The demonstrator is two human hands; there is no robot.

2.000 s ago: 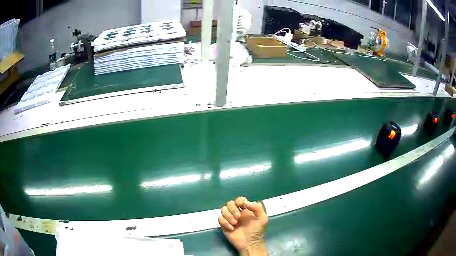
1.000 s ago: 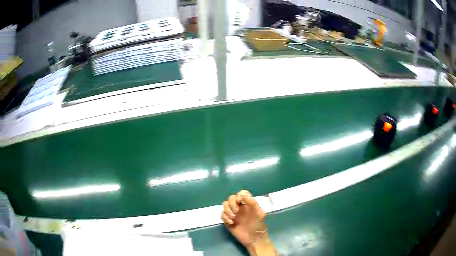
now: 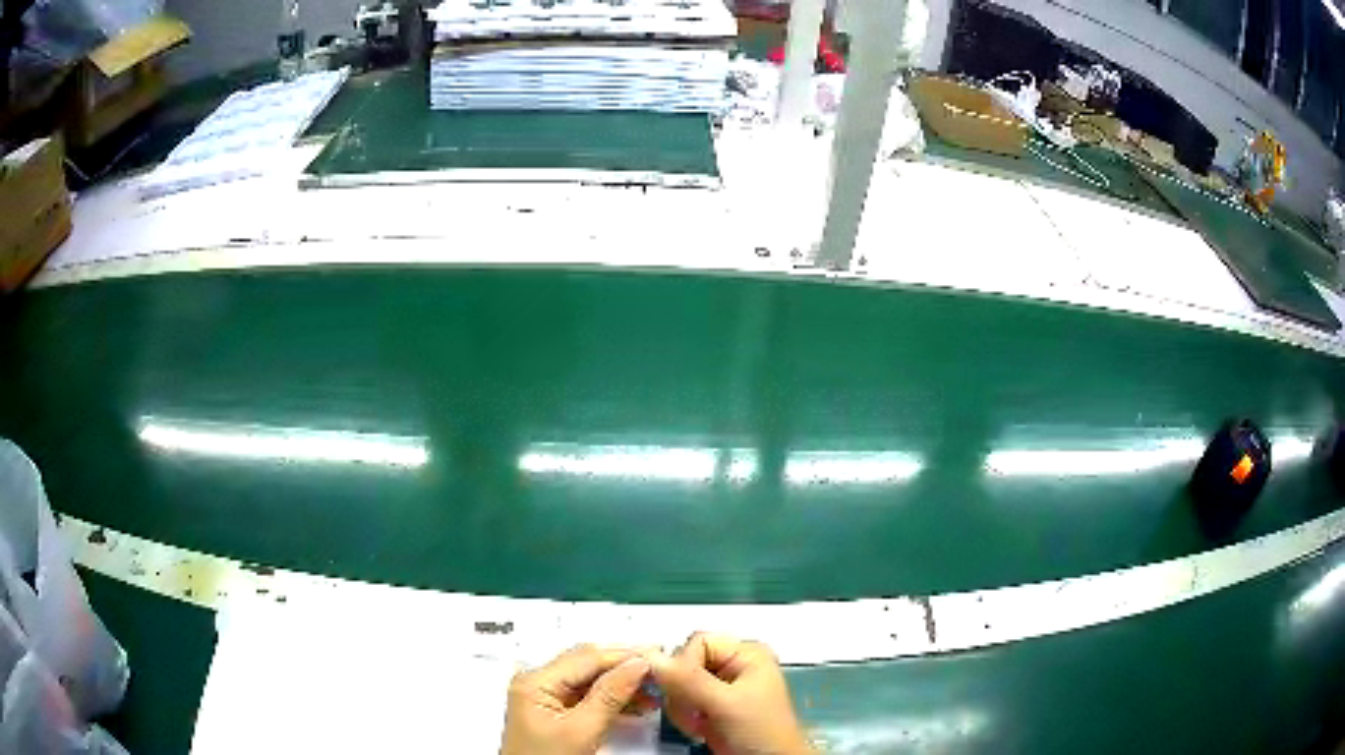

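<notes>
My left hand [image 3: 572, 702] and my right hand [image 3: 732, 693] are together at the bottom centre, at the right edge of the white work sheet [image 3: 347, 686]. The fingertips of both hands meet and pinch a tiny pale part [image 3: 658, 664]; it is too small to make out. A dark shape shows below between the hands, mostly hidden. A black rounded speaker [image 3: 1233, 469] with an orange patch stands on the green conveyor belt [image 3: 620, 369] at the far right.
Frosted poly bags [image 3: 52, 627] stand at the left edge. The cream conveyor rail [image 3: 856, 627] runs across in front. Beyond the belt are a white bench [image 3: 590, 229], a post [image 3: 860, 148], a stack of printed sheets [image 3: 583, 74], green mats and a brown carton [image 3: 30, 214].
My left hand has come into view and meets my right hand. The view has turned left, so the bench items and speaker sit further right. More of the poly bags shows.
</notes>
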